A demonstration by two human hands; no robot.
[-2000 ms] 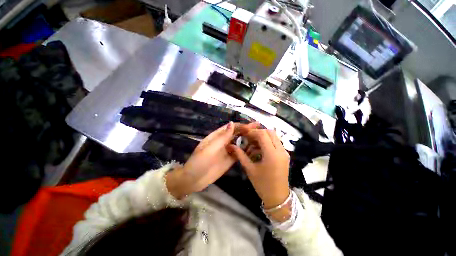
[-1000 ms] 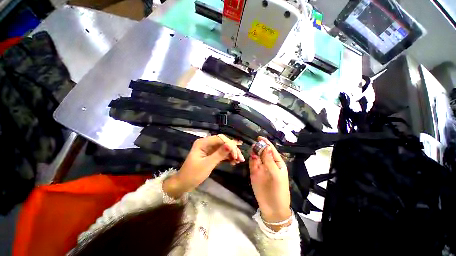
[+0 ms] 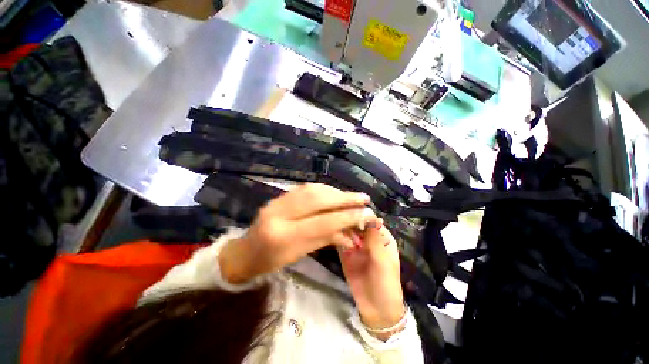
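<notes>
My left hand is in front of me, its fingertips meeting those of my right hand. A small pale thing, which looks like a bobbin, shows partly between the fingertips; the fingers hide most of it. I cannot tell which hand bears it, but both touch around it. Camouflage shoulder straps lie behind and under my hands, with a black buckle on one of them.
The sewing machine head stands ahead, with another strap by its clamp. A control screen is at the right rear. A black strap pile lies right. Camouflage pieces and an orange cloth are left.
My hands were together, then came apart with the small round metallic piece in my right fingertips. Now my left hand has moved right, over to the right fingertips. The view has shifted slightly.
</notes>
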